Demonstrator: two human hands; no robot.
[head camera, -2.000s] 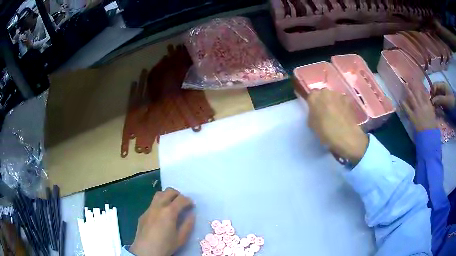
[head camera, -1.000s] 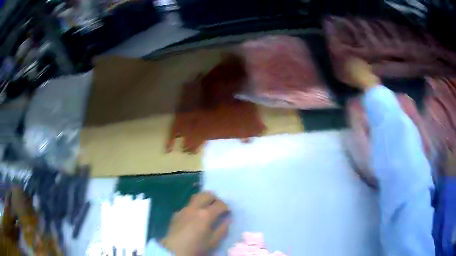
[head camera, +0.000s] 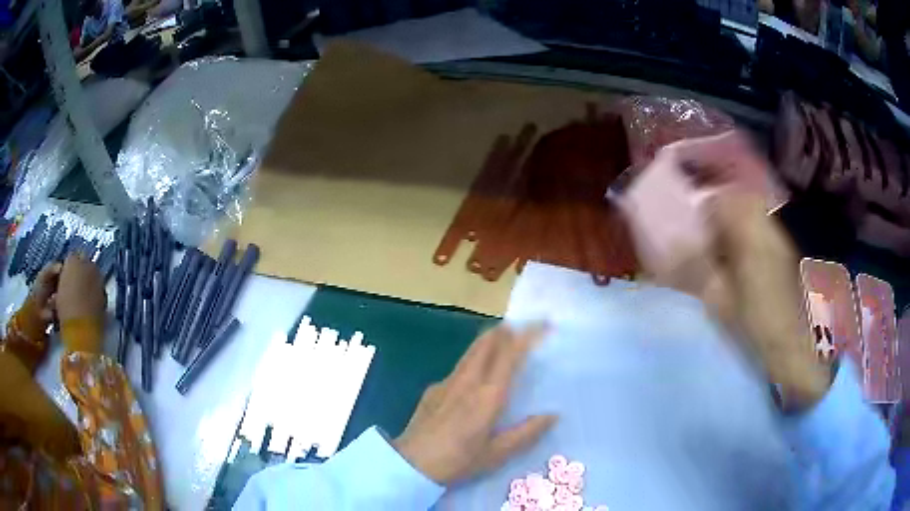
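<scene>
A blurred pink box (head camera: 679, 200) is held in the air by my right hand (head camera: 750, 269), over the far right part of the white sheet (head camera: 639, 349). My left hand (head camera: 479, 409) is open and empty, fingers spread, at the sheet's left edge. A small pile of pink buttons (head camera: 549, 487) lies on the sheet near the bottom edge of the picture. Brown straps (head camera: 569, 200) lie fanned on brown paper (head camera: 369, 210) behind the sheet. Whether the box bears a strap is too blurred to tell.
White tubes (head camera: 307, 384) lie left of my left hand, with black tubes (head camera: 205, 299) beyond them. A neighbour's hands (head camera: 75, 294) are at the far left, near clear plastic bags (head camera: 200, 140). More pink boxes (head camera: 830, 309) stand at the right. A bag of buttons (head camera: 671, 122) is behind the held box.
My right hand has come back from the row of boxes at the far right with a pink box in it. My left hand's fingers have spread. The view has turned left.
</scene>
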